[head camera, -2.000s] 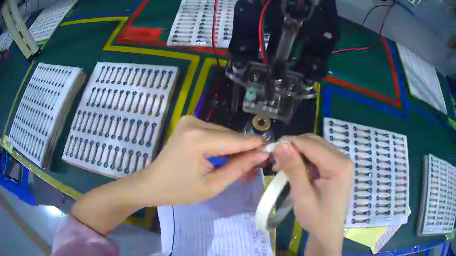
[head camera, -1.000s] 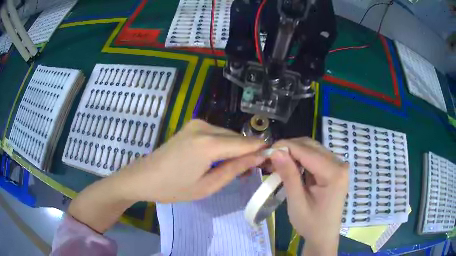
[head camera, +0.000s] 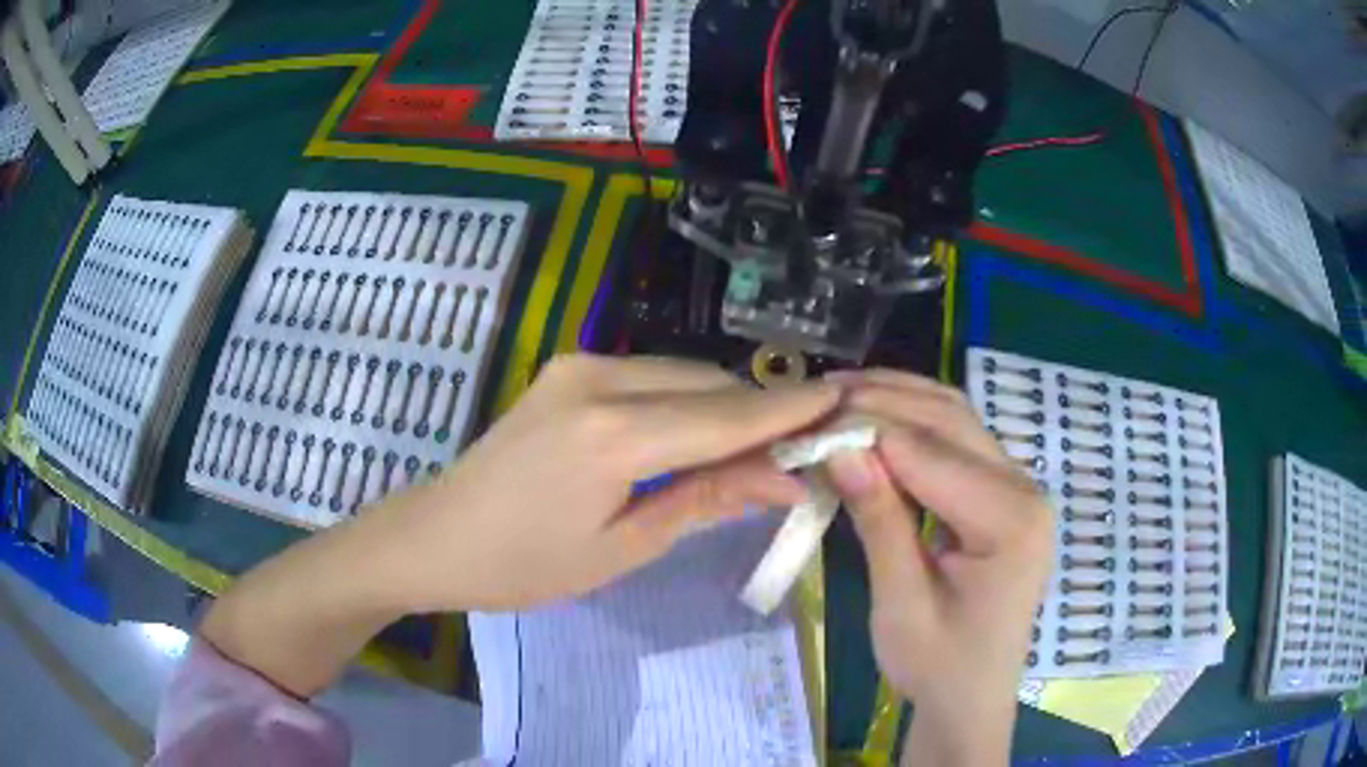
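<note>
A white tape-like strip (head camera: 795, 552) hangs below my fingertips, with a crumpled white piece (head camera: 828, 445) at its top end. My right hand (head camera: 952, 517) pinches the white piece between thumb and fingers. My left hand (head camera: 600, 472) touches it from the left, fingertips at its edge; whether those fingers grip it is hidden. Just behind my hands is the brass-coloured ring of the test socket (head camera: 778, 364), its base partly covered. The clear pressing plate (head camera: 787, 307) is raised above it on the black test fixture (head camera: 915, 135).
Foam parts trays with dark parts lie left (head camera: 360, 352), stacked far left (head camera: 128, 345), right (head camera: 1102, 517), far right (head camera: 1319, 584) and behind (head camera: 592, 75). Lined record sheets (head camera: 645, 659) lie below my hands. Red wires (head camera: 778, 90) run by the fixture.
The broad, curved white strip now hangs narrower and straighter below my fingers. The white piece at my fingertips shows more. My left fingers have moved slightly right, over the socket base.
</note>
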